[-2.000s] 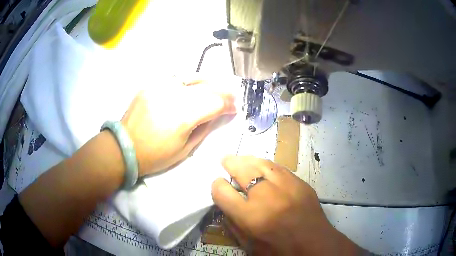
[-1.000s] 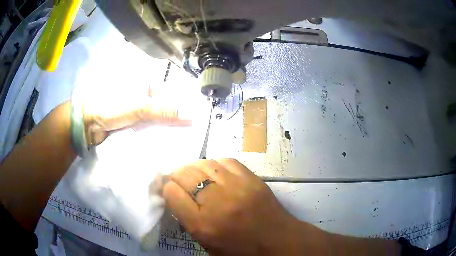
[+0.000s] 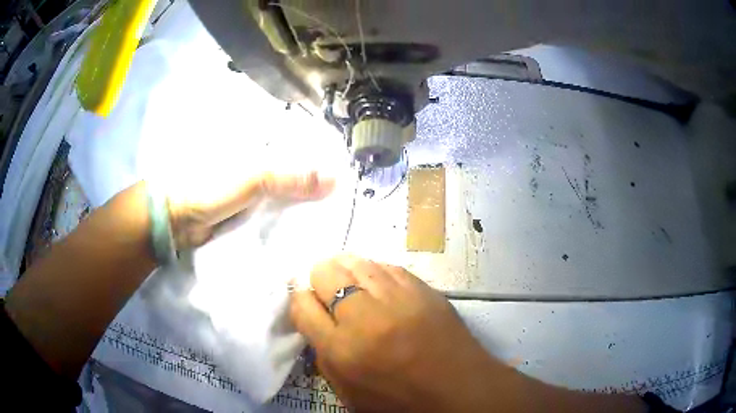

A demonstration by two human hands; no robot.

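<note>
White fabric (image 3: 242,323) lies on the machine table left of the needle area and hangs in folds toward the front edge, partly washed out by the lamp. My left hand (image 3: 258,193), with a pale green bangle at the wrist, lies on the fabric left of the needle plate, its fingers pointing right; glare hides much of it. My right hand (image 3: 379,314), wearing a ring, pinches the fabric's near right edge between thumb and fingers. The sewing machine head (image 3: 484,32) hangs above, with its cream tension dial (image 3: 378,141). The needle plate (image 3: 393,179) shows partly; the presser foot is hidden.
A yellow-green object (image 3: 113,56) is at the upper left. A tan tape patch (image 3: 426,210) lies right of the needle plate. Ruler marks (image 3: 177,363) run along the front table edge. White strip-like pieces (image 3: 36,153) lie at the left edge.
The view has shifted, so the machine head sits further left than two seconds ago. My left hand's fingers now point right below the lamp glare. My right hand still pinches the fabric.
</note>
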